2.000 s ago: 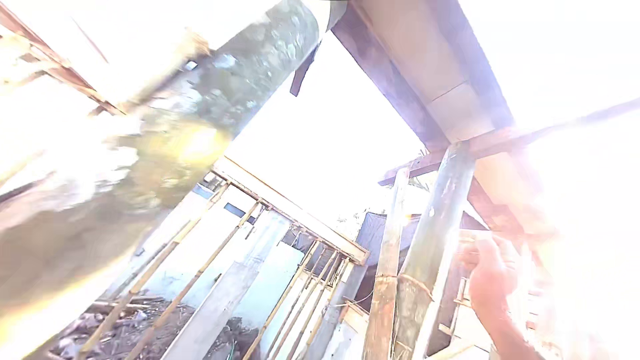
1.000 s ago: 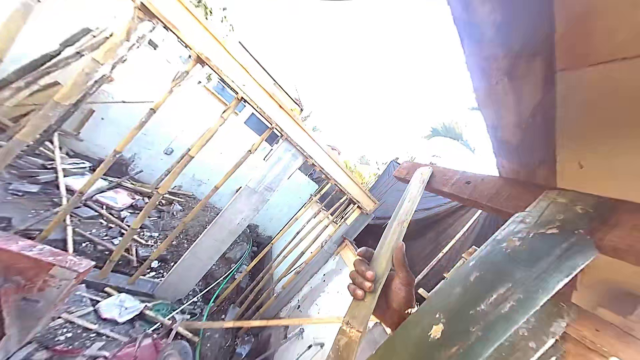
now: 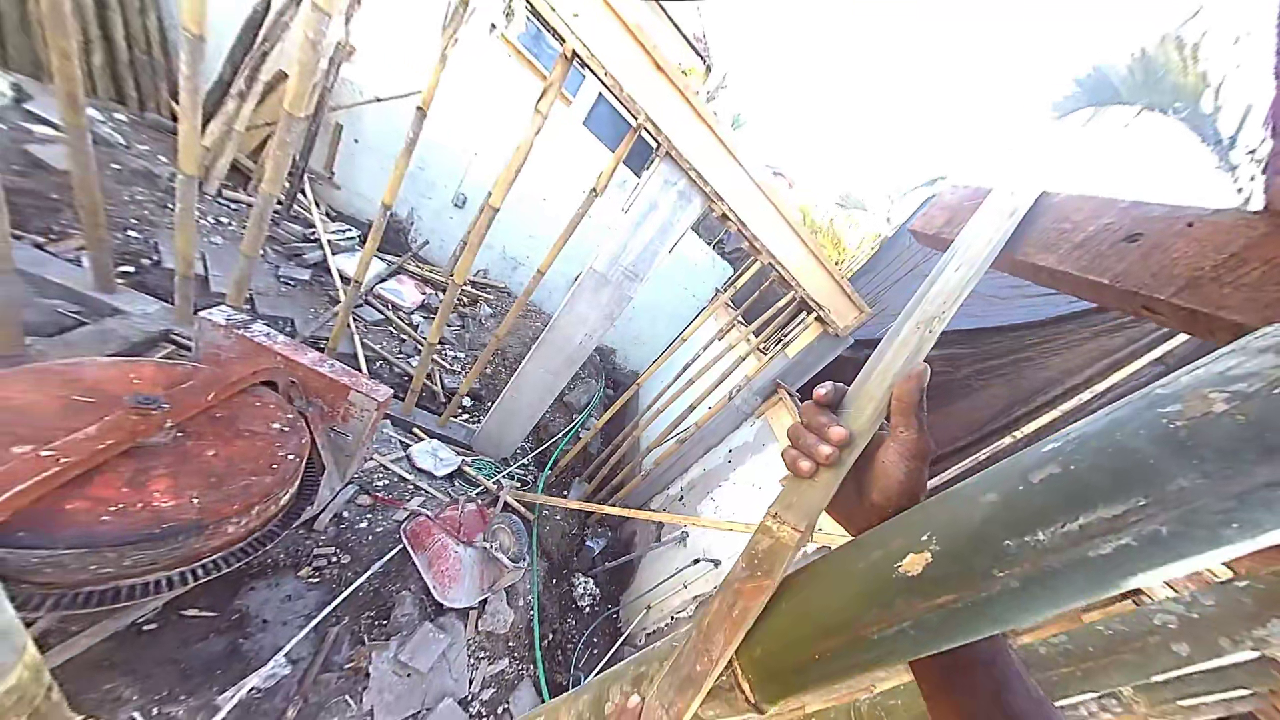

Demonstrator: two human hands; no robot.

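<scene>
My right hand [image 3: 865,450] reaches round from behind a slanting bamboo strip [image 3: 900,350] and grips it, fingers curled at its left edge and thumb up on its right. The strip's top lies against the end of a reddish-brown wooden beam [image 3: 1150,255]. A thick greenish bamboo pole [image 3: 1020,530] crosses in front of my right forearm and meets the strip's lower part. At the bottom edge, a small bit of what looks like my left hand [image 3: 625,708] shows beside the strip's lower end; the rest is out of frame, so its hold is unclear.
Below left stand a red cement mixer [image 3: 150,450] and an overturned red wheelbarrow [image 3: 465,555] on rubble. A green hose [image 3: 540,600] runs along the ground. Upright bamboo props [image 3: 500,210] hold a long wooden formwork beam [image 3: 710,130]. A dark tarp [image 3: 1050,370] hangs behind my hand.
The view has swung strongly, bringing the mixer and wheelbarrow fully into sight. My right hand held the strip one second ago and still holds it.
</scene>
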